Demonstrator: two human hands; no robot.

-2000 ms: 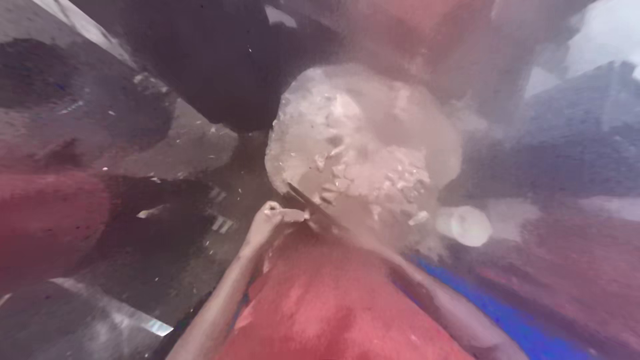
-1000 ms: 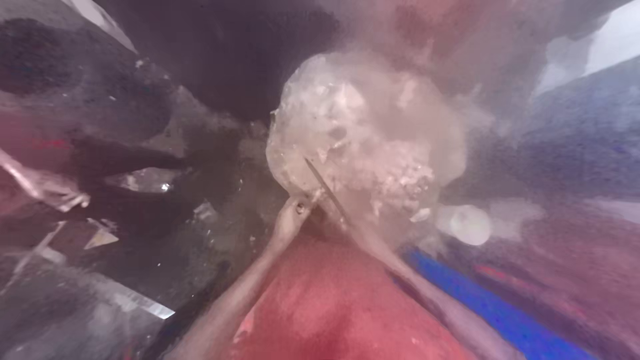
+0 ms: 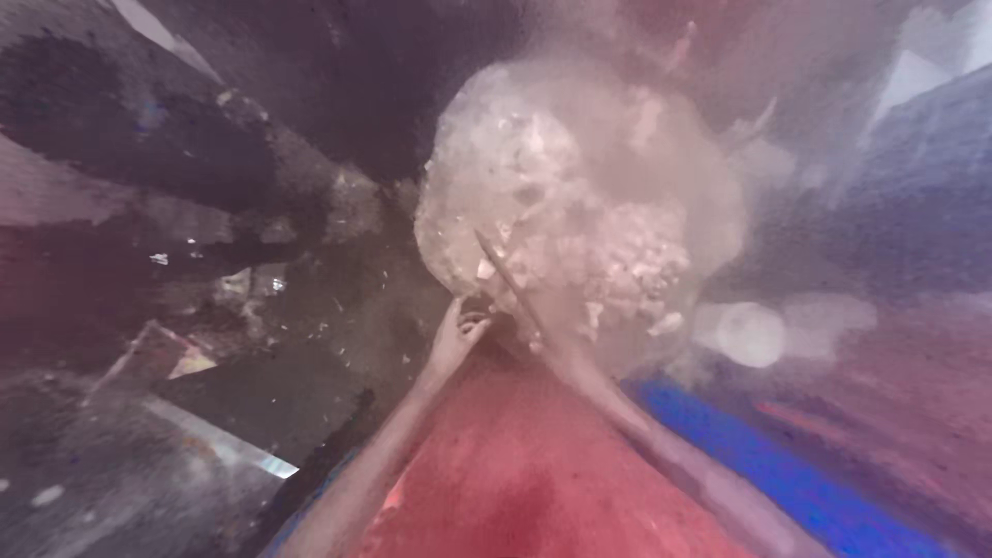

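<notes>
The view is hazy. My right hand (image 3: 552,345) is closed on a long, thin dark knife (image 3: 508,279), whose tip points up and left over a large pale round surface (image 3: 581,155). Several small whitish pieces (image 3: 639,256) lie heaped on that surface, mostly toward its near right part. At the near left edge of the round surface is my left hand (image 3: 463,325), its fingers curled; whether it holds something cannot be told. Both hands are close together, just in front of a red garment (image 3: 511,465).
A pale round object (image 3: 750,335) stands right of the pale surface. A blue strip (image 3: 783,465) runs along the lower right. At the left, a flat light strip (image 3: 221,434) and small scattered bits lie on dark ground.
The knife has come to show more of its length over the pale surface than two seconds ago. Another person's hand, seen at the left one second ago, is gone from there.
</notes>
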